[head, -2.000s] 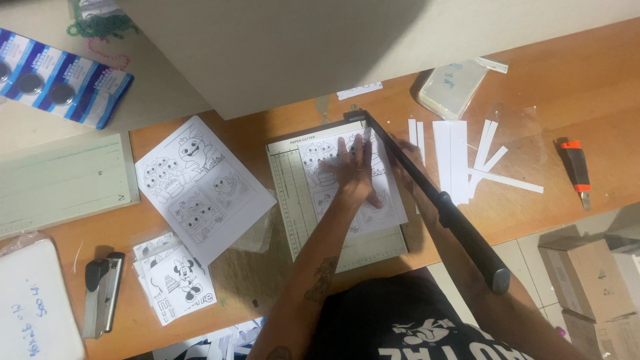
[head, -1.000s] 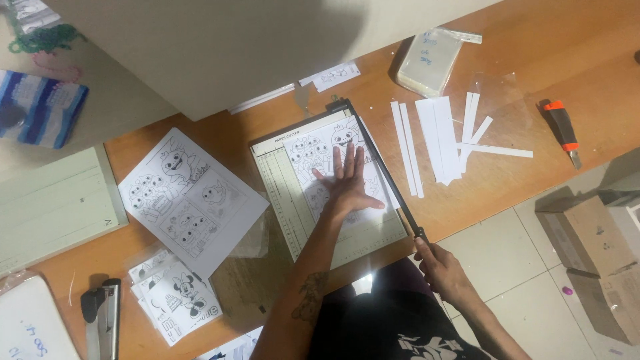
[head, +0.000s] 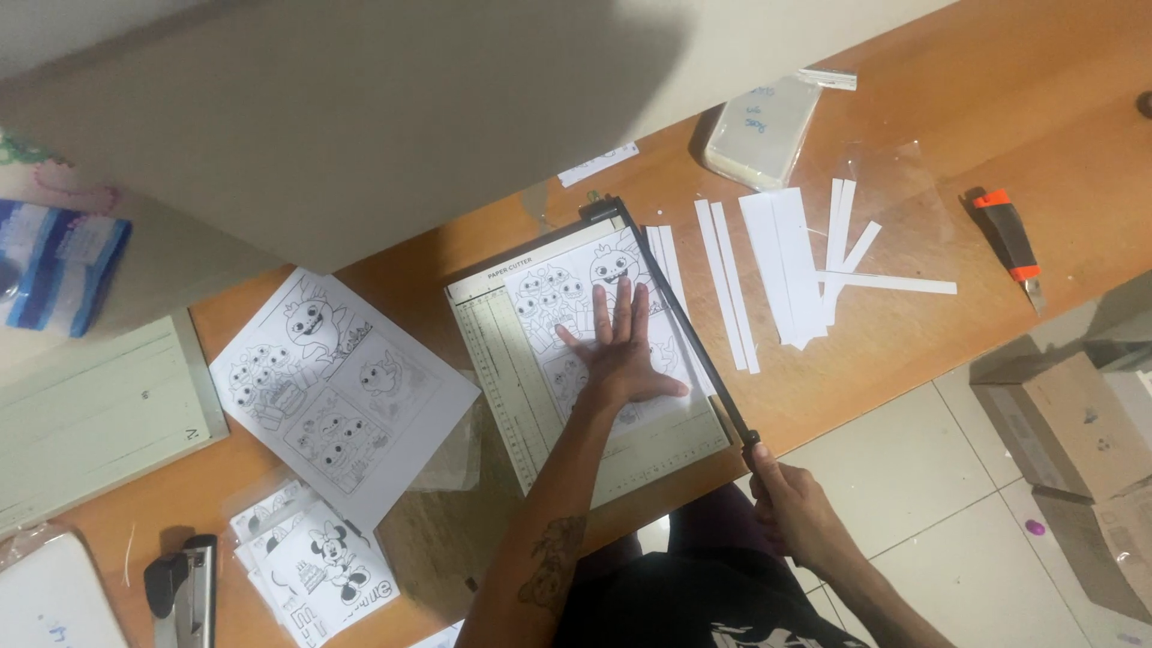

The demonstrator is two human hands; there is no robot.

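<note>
A guillotine paper cutter [head: 490, 360] lies near the table's front edge, its black blade arm [head: 688, 319] down along the right side. My left hand [head: 621, 355] presses flat with spread fingers on a printed cartoon coloring sheet [head: 540, 310] on the cutter's bed. My right hand [head: 792, 504] is closed around the black handle [head: 751, 441] at the near end of the blade arm. A narrow strip of the paper shows just beyond the blade.
Cut white paper strips [head: 783, 261] and a utility knife [head: 1006, 236] lie to the right. More printed sheets [head: 337, 387], small cartoon prints [head: 333, 571] and a stapler [head: 184, 589] are on the left. A plastic-wrapped stack [head: 763, 130] sits behind. Cardboard boxes [head: 1062, 423] stand on the floor.
The blade arm was raised two seconds ago; it has come down along the cutter's right edge with my right hand on its handle. My left hand remains spread on the sheet.
</note>
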